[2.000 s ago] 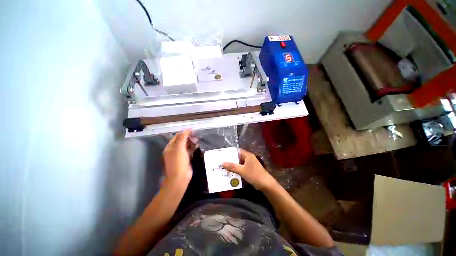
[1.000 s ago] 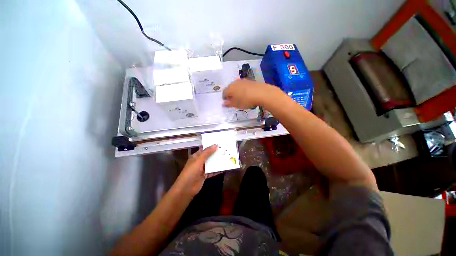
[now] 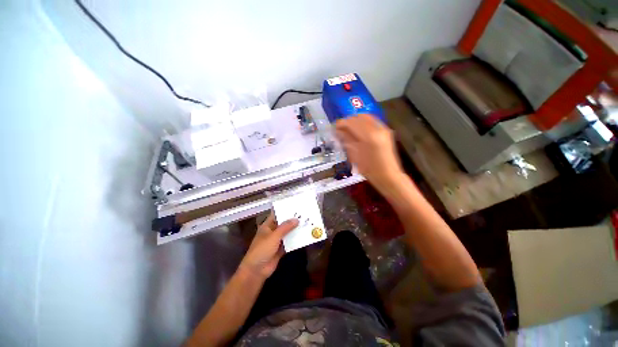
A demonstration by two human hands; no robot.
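Observation:
My left hand (image 3: 265, 247) holds a white product box (image 3: 298, 222) by its left side, in front of the sealer's front edge. Clear film shows at the box's far end, by the brown sealing strip (image 3: 237, 204). The silvery sealing bar (image 3: 254, 177) stands raised behind the strip. My right hand (image 3: 368, 146) is blurred, with curled fingers, over the sealer's right end and in front of the blue power box (image 3: 352, 100). Whether it holds anything cannot be told. More white boxes (image 3: 220, 154) stand on the white sealer table (image 3: 276, 150).
A black cord (image 3: 135, 59) runs along the wall. A grey shrink wrap machine (image 3: 467, 125) with an orange-framed lid stands on a wooden table (image 3: 440, 177) at right. A red stool (image 3: 375, 215) is under the sealer. An open carton (image 3: 562, 271) is at lower right. Film scraps litter the floor.
The bar, lowered near the strip one second ago, is now raised. My right hand has moved right from above the sealer table towards the blue box. My left hand keeps the white box. The view has shifted.

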